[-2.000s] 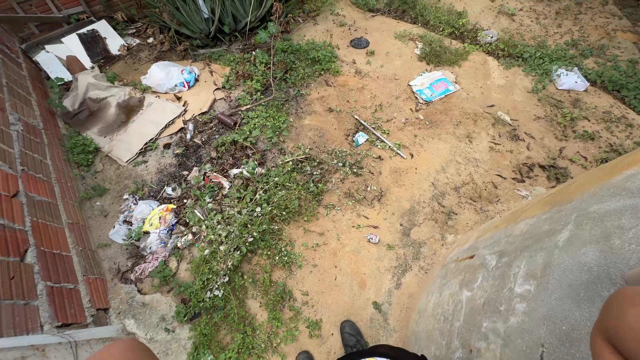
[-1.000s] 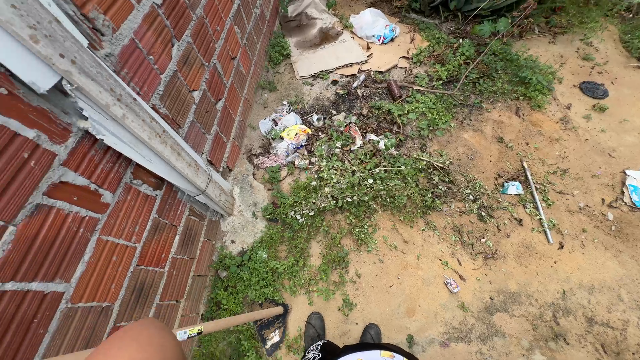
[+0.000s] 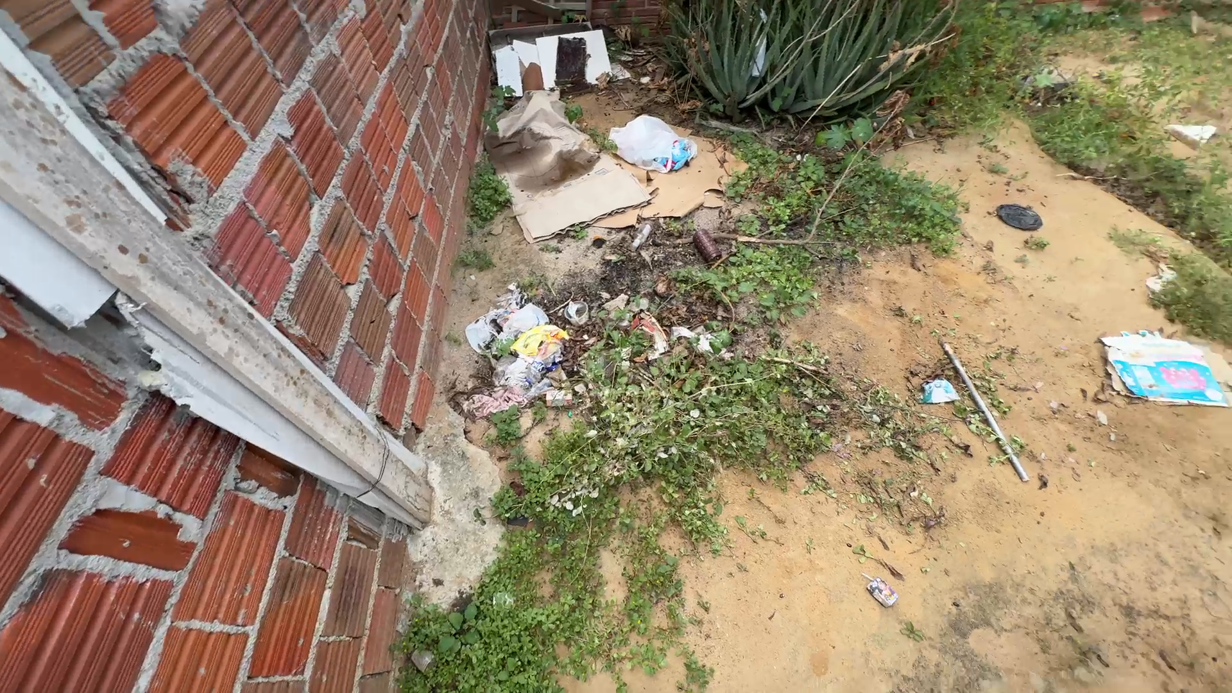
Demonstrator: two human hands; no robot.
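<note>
Neither my left hand nor my right hand shows in the head view now, so what they hold is hidden. Pulled green weeds (image 3: 664, 414) lie over sandy ground in the middle. Crumpled plastic bags and wrappers (image 3: 525, 351) are heaped left of the weeds, near the brick wall. Beyond them, flattened cardboard (image 3: 568, 197) lies with a white plastic bag (image 3: 647, 142) on it. A dark brown bottle (image 3: 706, 246) rests among dead leaves. To the right, a thin pale rod (image 3: 984, 411) lies beside a small blue and white wrapper (image 3: 938, 391).
A brick wall (image 3: 337, 164) and a weathered concrete post (image 3: 221, 269) stand at the left. A large spiky plant (image 3: 808, 58) grows at the back. A blue and white package (image 3: 1167, 370), a black round object (image 3: 1019, 217) and a small crushed pack (image 3: 881, 591) lie on the sand.
The view has swung left, then lifted. A wooden-handled tool with a dark blade, seen at the bottom one second ago, is out of view now, as are the boots.
</note>
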